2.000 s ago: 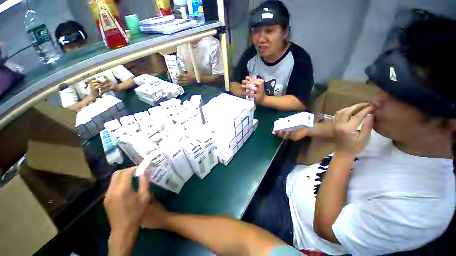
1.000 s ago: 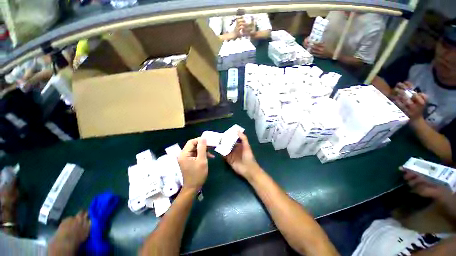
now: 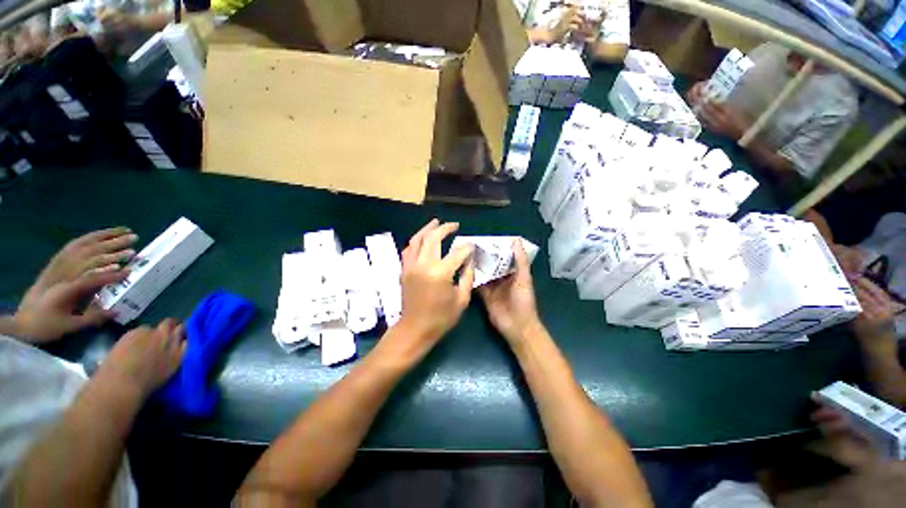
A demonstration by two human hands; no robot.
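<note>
My left hand (image 3: 435, 278) and my right hand (image 3: 512, 298) hold a small white printed carton (image 3: 494, 256) between them over the middle of the green table. My left fingers lie over its left end and my right fingers grip its right part from below. Part of the carton is hidden by my fingers. A loose pile of small white pieces (image 3: 338, 293) lies just left of my left hand. Open-flap white cartons (image 3: 636, 228) stand in rows to the right of my hands.
Closed cartons (image 3: 795, 278) are stacked at the right. A large brown box (image 3: 318, 124) stands at the back. A blue cloth (image 3: 209, 347) and a carton (image 3: 159, 263) under a neighbour's hands are at left. Black packs (image 3: 75, 109) stand back left. Another person holds a carton (image 3: 866, 412) at lower right.
The view has shifted left and down. My hands have closed around the carton, which was more loosely held a second ago. The neighbour's hand now touches the carton at left.
</note>
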